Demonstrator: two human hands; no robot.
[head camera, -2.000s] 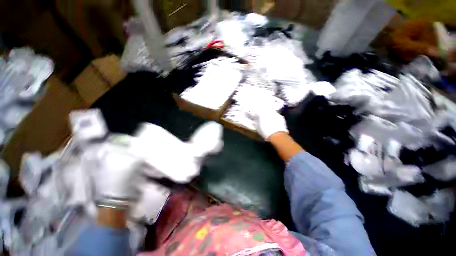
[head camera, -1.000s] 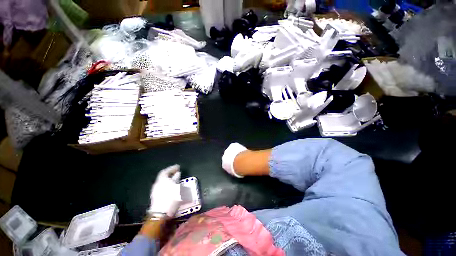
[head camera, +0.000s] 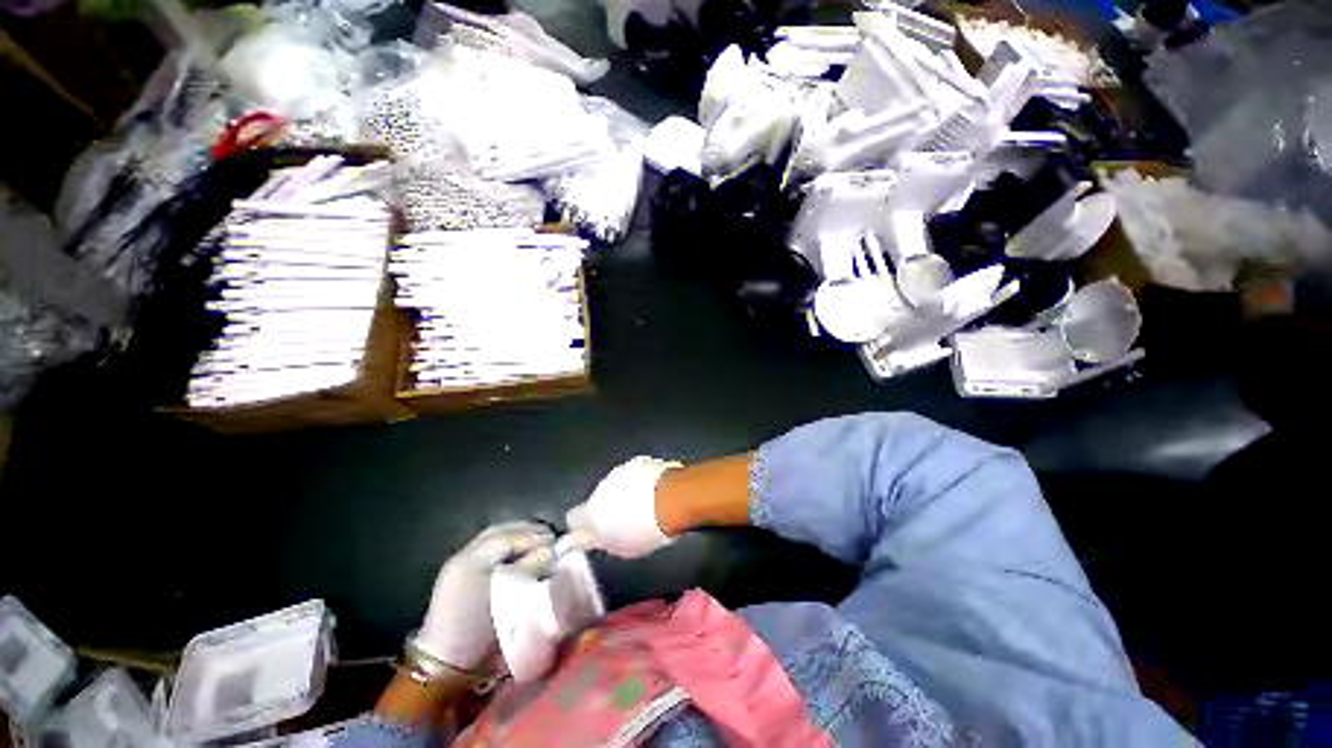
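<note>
My left hand (head camera: 471, 596), in a thin white glove, grips a white housing (head camera: 544, 614) with a raised rim, held tilted close to the pink floral apron. My right hand (head camera: 625, 507), also gloved in white, has its fingertips closed at the housing's upper edge, touching or almost touching my left fingertips. A tiny white piece seems to show between the fingertips; its shape cannot be told. The lower part of the housing lies against the apron, and its underside is hidden.
Two open brown cartons (head camera: 383, 398) hold rows of thin white rods (head camera: 300, 292). Assembled white units (head camera: 1008, 358) are piled at the right on black sheeting. White housings (head camera: 251, 672) lie at lower left. Red scissors handles (head camera: 249, 135), clear bags and dotted packing material lie behind the cartons.
The housing has been raised from the bench and tilted in my left hand. My right hand has moved left and down to meet it. The view has shifted slightly.
</note>
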